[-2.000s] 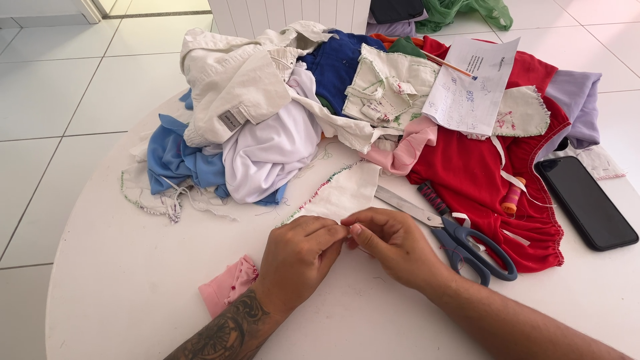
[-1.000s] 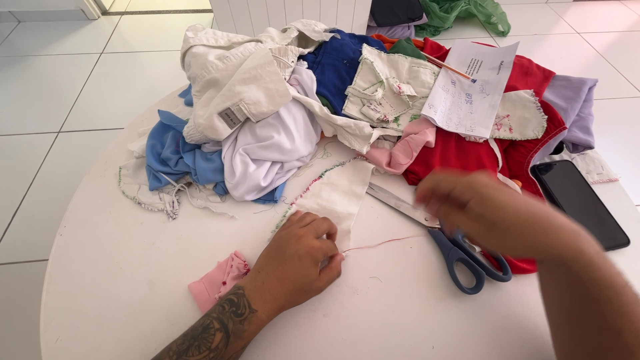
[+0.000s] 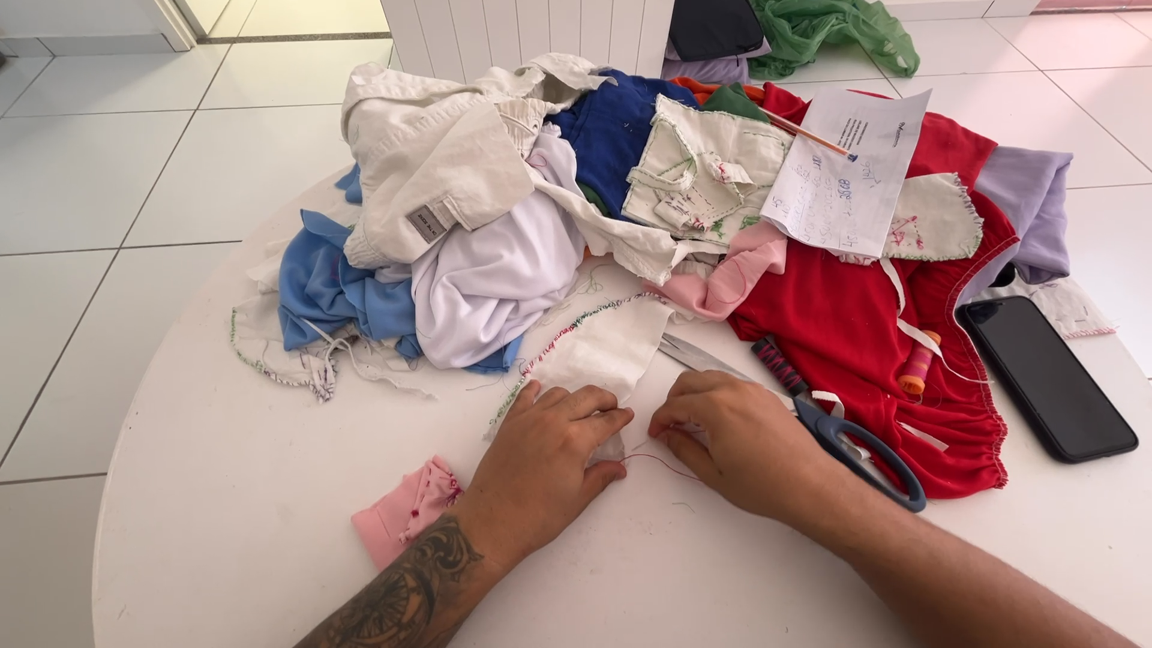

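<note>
My left hand [image 3: 553, 459] holds the lower end of a white fabric piece [image 3: 612, 346] against the table. Red and green stitching runs along that fabric's left edge. A red thread [image 3: 664, 461] runs from beside my left thumb toward my right hand. My right hand [image 3: 733, 441] is just to the right, its fingertips pinched on what looks like a thin needle, too small to see clearly. Blue-handled scissors [image 3: 868, 450] lie partly behind my right hand, blades toward the fabric. A folded pink cloth piece [image 3: 405, 511] with dark red stitches rests beside my left wrist.
Piled garments lie across the round white table [image 3: 198, 504]: white trousers [image 3: 441, 171], blue cloth [image 3: 333, 288], red cloth [image 3: 810, 297]. A paper with writing [image 3: 846, 171] and a pencil [image 3: 810, 135] lie on top. Thread spools [image 3: 920, 363] and a black phone [image 3: 1048, 378] are at the right.
Two seconds ago both hands met at the fabric's lower end. My right hand then moved right, drawing out the red thread, and is now back near my left hand.
</note>
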